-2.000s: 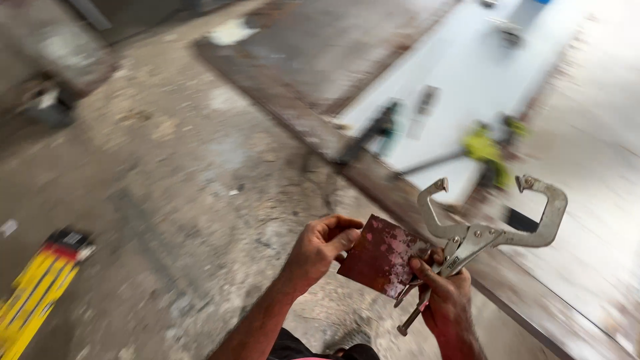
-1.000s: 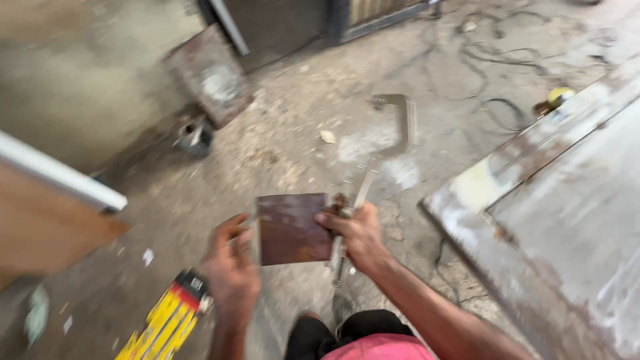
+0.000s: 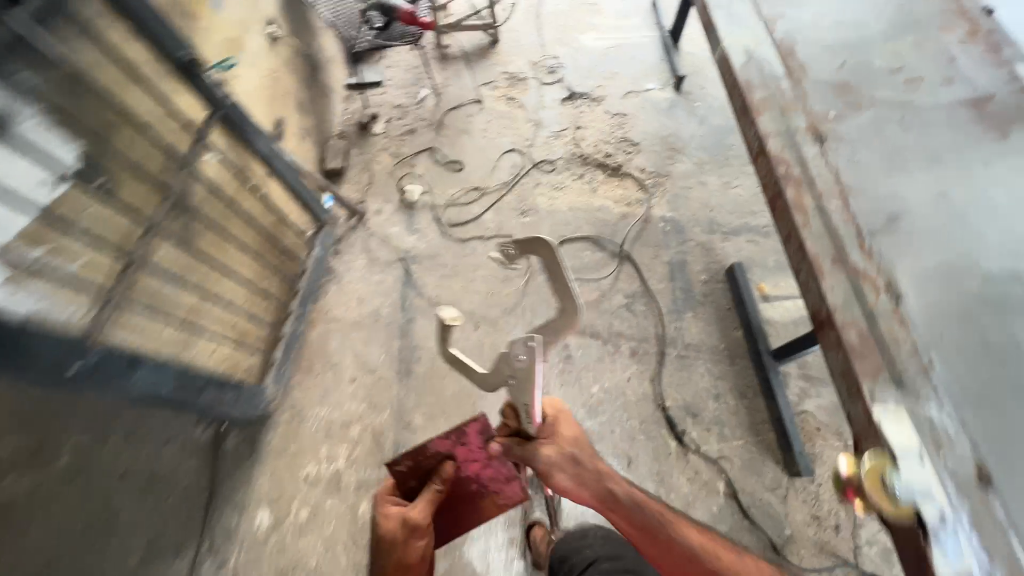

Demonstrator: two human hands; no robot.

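Observation:
My left hand (image 3: 406, 512) grips the left part of a square, dark red plate (image 3: 472, 480), with the thumb on its upper face. Patches of paler pink mark that face. My right hand (image 3: 552, 448) is closed around the handles of a C-shaped locking clamp (image 3: 524, 376), and its fingers also touch the plate's right corner. The clamp points away from me with its jaws apart and nothing between them. Its lower handle part is mostly hidden by my right hand.
A barred metal frame (image 3: 248, 400) stands on the left. Cables (image 3: 660, 344) lie looped across the concrete floor. At right is a large metal-topped table (image 3: 920, 240) with a rusty edge and a dark leg (image 3: 768, 368). A roll of tape (image 3: 884, 484) sits near its edge. A red tool (image 3: 416, 16) is far ahead.
The view has swung far round to the barred frame and cables. My left hand, apart from the plate one second ago, now holds it. The clamp stays in my right hand.

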